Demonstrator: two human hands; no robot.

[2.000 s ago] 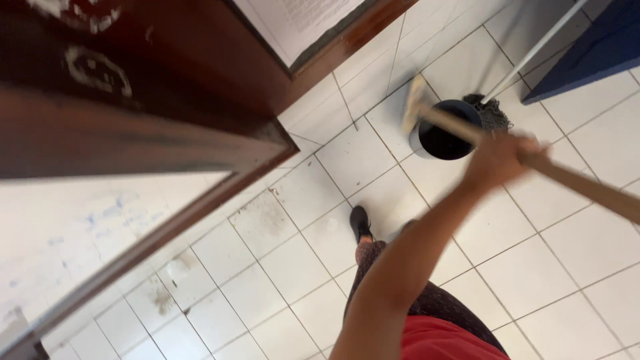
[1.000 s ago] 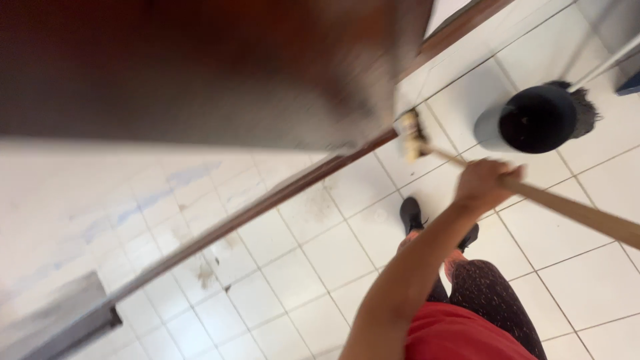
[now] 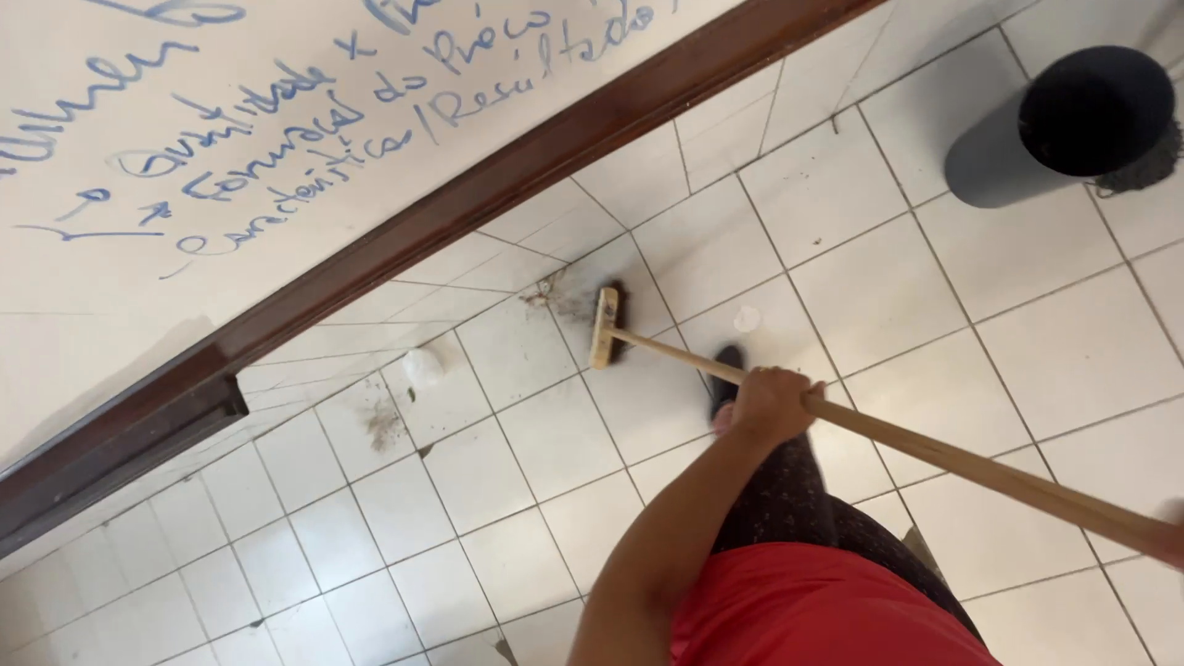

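A wooden push broom (image 3: pixel 606 328) has its block and dark bristles down on the white floor tiles, beside a smear of dirt (image 3: pixel 546 294) near the wall. My left hand (image 3: pixel 775 403) is closed around the lower part of its long wooden handle. At the right edge, only a sliver of my right hand (image 3: pixel 1175 536) shows, around the handle's upper part; the rest is out of view. A white scrap (image 3: pixel 747 319) lies between the broom head and my dark shoe (image 3: pixel 728 375). Another white crumpled piece (image 3: pixel 424 367) and a dirt patch (image 3: pixel 383 421) lie along the wall.
A dark round bin (image 3: pixel 994 148) stands at the upper right, with a dark mop head (image 3: pixel 1142 166) beside it. A whiteboard (image 3: pixel 305 166) with blue handwriting and a brown wooden frame (image 3: pixel 555 180) overhangs the tiled wall base at left. Small debris dots the floor.
The broom head was near the bin two seconds ago; now it is on the floor farther along the wall, away from the bin. The view has shifted, and the whiteboard writing shows clearly.
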